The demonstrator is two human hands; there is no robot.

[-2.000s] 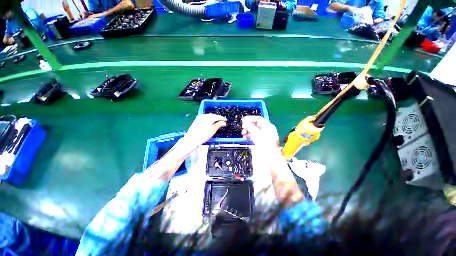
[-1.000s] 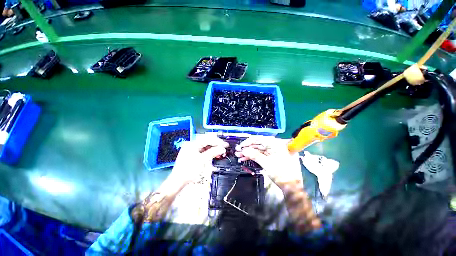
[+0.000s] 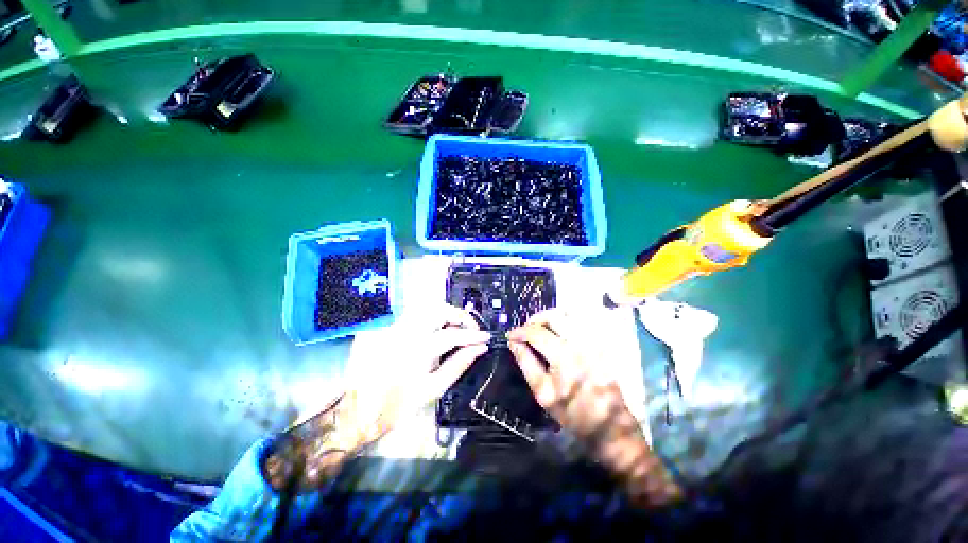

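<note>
An open black device housing (image 3: 499, 292) lies on a white mat (image 3: 409, 371), its part-filled half farther from me and its darker cover half nearer. A thin pale wire (image 3: 501, 416) lies over the cover half. My left hand (image 3: 435, 366) and my right hand (image 3: 550, 366) meet fingertip to fingertip over the middle of the housing, around the hinge line. Both pinch at a small dark piece between them, too small to name surely. The fingers hide part of the housing. Dark blurred hair covers the lower edge of the view.
A large blue bin of black parts (image 3: 510, 202) stands behind the housing, a smaller blue bin of dark grains (image 3: 356, 288) to its left. A yellow electric screwdriver (image 3: 695, 252) hangs at right above a white cloth (image 3: 679, 331). Fan boxes (image 3: 911, 278) stand far right. Open units (image 3: 459, 104) line the back.
Both hands have come back from the larger bin to the housing, then moved from its filled half nearer to me, to its middle. The view has tilted down.
</note>
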